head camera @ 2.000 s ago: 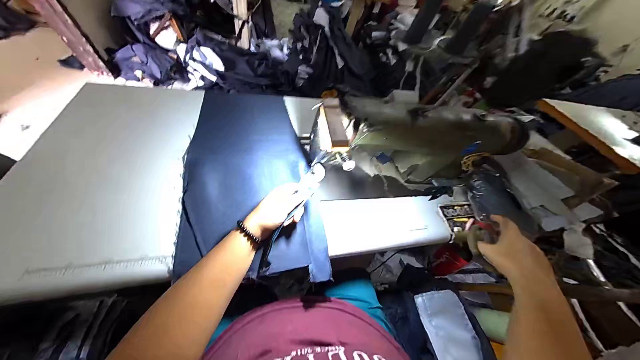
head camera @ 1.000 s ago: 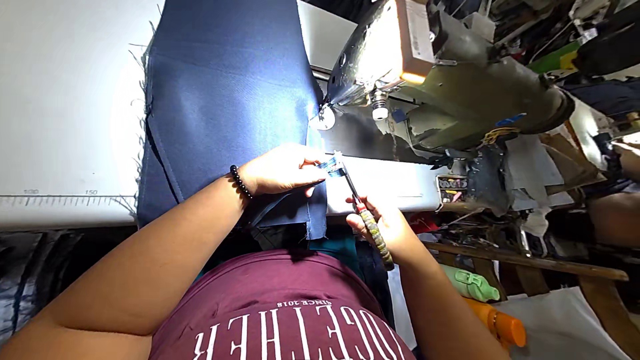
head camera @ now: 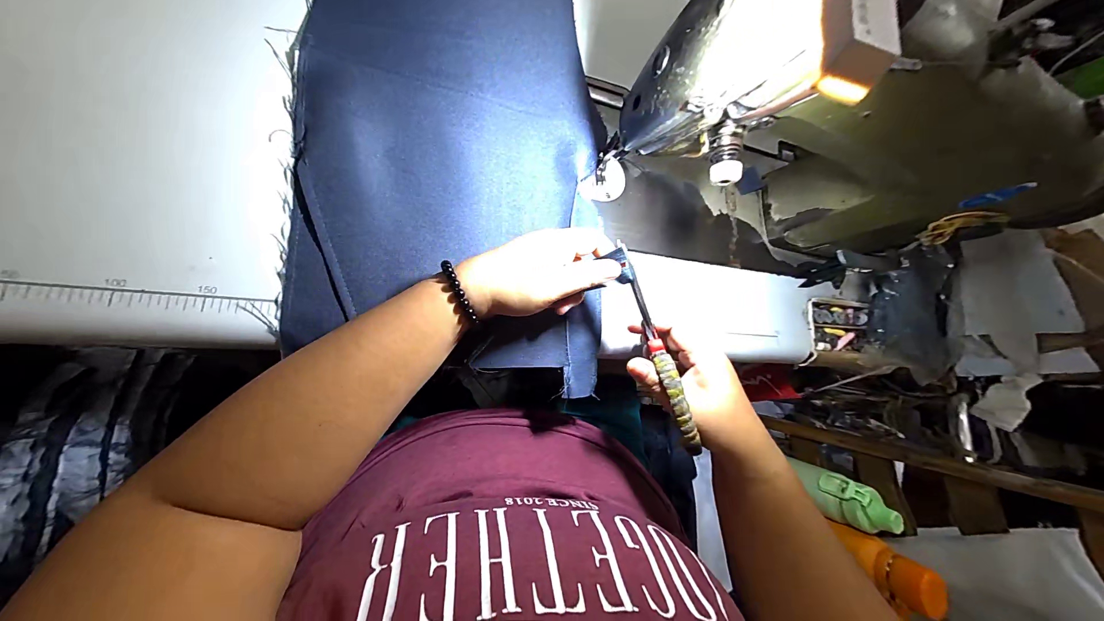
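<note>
My left hand (head camera: pixel 535 272), a black bead bracelet at its wrist, pinches a small dark blue fabric edge (head camera: pixel 614 259) between thumb and fingers. My right hand (head camera: pixel 690 375) grips scissors (head camera: pixel 664 371) with a wrapped handle; their blades point up and meet the pinched fabric. Navy blue fabric (head camera: pixel 431 155) with frayed threads along its left side lies on the white table, under my left hand. Its right edge reaches the needle area of a sewing machine (head camera: pixel 690 86), just above my hands. Whether the blades are closed on the fabric I cannot tell.
A printed ruler scale (head camera: pixel 147 297) runs along the table's front edge at left. Bobbins or small items sit in a tray (head camera: pixel 838 324) at the table's right end. Below right are a green bottle (head camera: pixel 849 500) and an orange bottle (head camera: pixel 897 573) beside a wooden rail (head camera: pixel 940 466).
My right hand, at the table's right end two seconds ago, has brought the scissors left to my left hand. My left hand remains over the fabric. The view has shifted closer to the fabric.
</note>
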